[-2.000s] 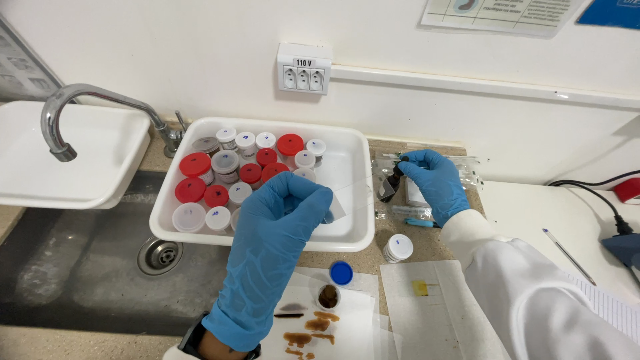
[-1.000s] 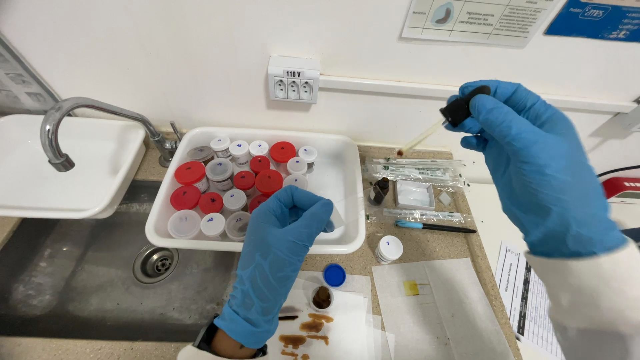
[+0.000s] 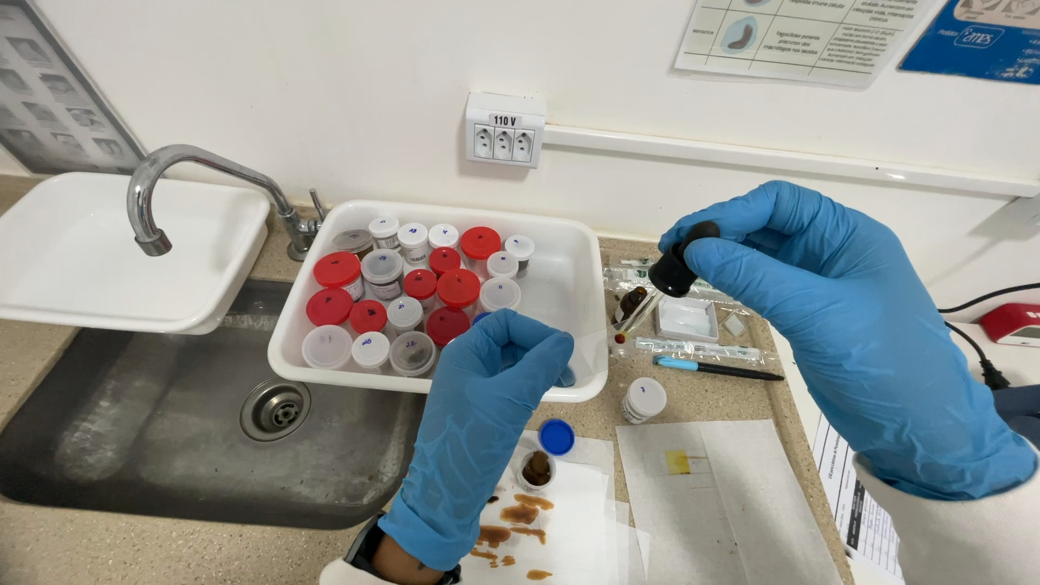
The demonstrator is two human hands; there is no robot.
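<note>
In a blue glove, my left hand (image 3: 500, 406) pinches a clear glass slide (image 3: 593, 345) over the right end of the white tray (image 3: 603, 309). My gloved right hand (image 3: 812, 325) grips the black cap of a dropper (image 3: 673, 272); its glass tube slants down and left, its reddish-brown tip close to the slide. Whether tip and slide touch, I cannot tell. Behind the tube stands a dark amber bottle (image 3: 632, 304). Below my left hand, an open cup of brown matter (image 3: 537, 469) sits beside a blue lid (image 3: 556, 436) and white paper with brown smears (image 3: 561, 528).
Lidded specimen cups (image 3: 459, 288) crowd the tray, which overhangs the steel sink (image 3: 179, 439). A tap (image 3: 150, 203) arches before another white tray (image 3: 49, 244). To the right lie a pen (image 3: 719, 368), a small white box (image 3: 686, 319), a closed cup (image 3: 643, 400) and paper bearing a yellow-stained slide (image 3: 677, 462).
My right hand first was at the amber bottle, then held the dropper raised to the right; now the dropper is lower, its tip by the slide. My left hand keeps its pinch.
</note>
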